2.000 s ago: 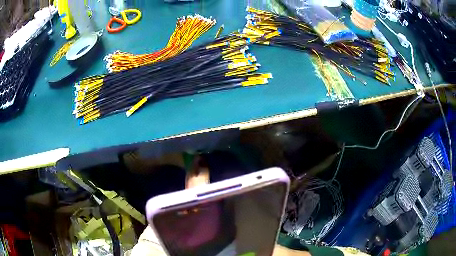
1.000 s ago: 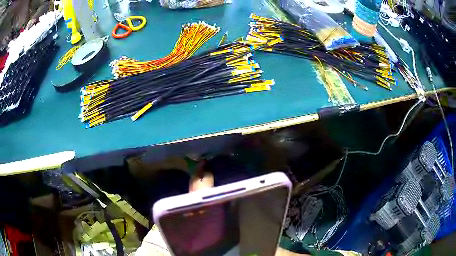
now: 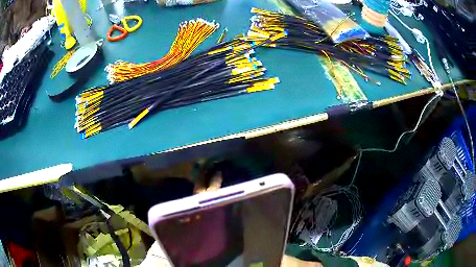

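A smartphone (image 3: 224, 229) with a pale pink edge and a dark screen stands tilted at the bottom centre, its lower end cut off. Fingertips show behind its top edge. Part of my left hand (image 3: 157, 256) shows pale and blurred at its left edge, closed on it. A small strip of my right hand (image 3: 300, 262) shows beside its lower right edge; its grip is hidden. Black sleeved cable assemblies (image 3: 167, 91) with yellow ends lie on the bench, orange-yellow wire leads (image 3: 177, 52) behind them.
The teal bench (image 3: 209, 122) has a pale front edge. Scissors (image 3: 124, 28), a tape roll (image 3: 82, 57) and a second cable pile (image 3: 334, 47) lie on it. A white cord (image 3: 412, 130) hangs at right. Foot pedals (image 3: 425, 195) sit in a blue crate. Yellow scrap (image 3: 112, 237) lies below left.
The view has shifted slightly, so the bench items sit a little further left and higher than one second ago. The phone is still held up in much the same pose.
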